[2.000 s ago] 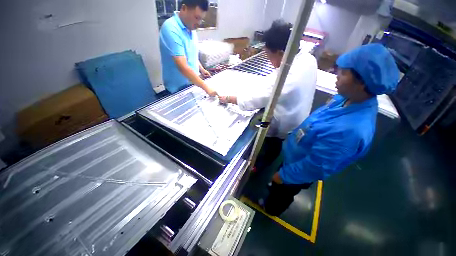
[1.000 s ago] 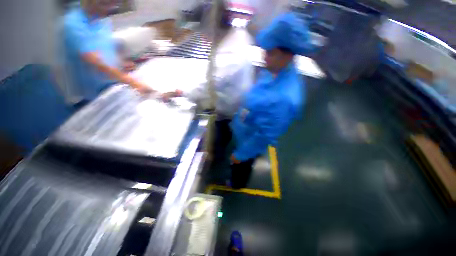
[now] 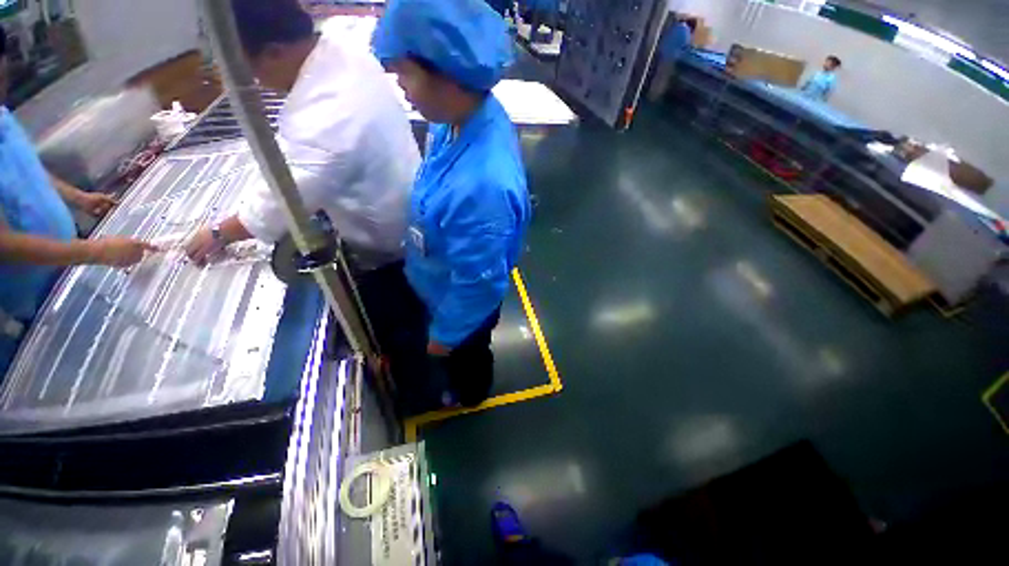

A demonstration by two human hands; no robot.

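Observation:
Neither of my hands is in view. A large film-covered panel point(image 3: 166, 310) lies on the conveyor at the left, with light stripes across it. Two people have their hands on or just above it. The corner of a second panel point(image 3: 100, 536) shows at the bottom left. A pale tape roll point(image 3: 365, 489) lies on a grey box point(image 3: 417, 514) beside the metal conveyor edge point(image 3: 315, 442).
A person in blue with a blue cap point(image 3: 470, 221) stands beside the conveyor, behind a slanted pole point(image 3: 266, 144). Yellow lines point(image 3: 487, 400) mark the green floor. A wooden pallet point(image 3: 852, 254) lies at the right, near long blue-covered benches point(image 3: 797, 105). A dark shape point(image 3: 763, 509) is at the bottom.
The view has swung right and sharpened. The panels, people and tape roll have shifted left in the picture. The benches, pallet and dark shape now show at the right and bottom.

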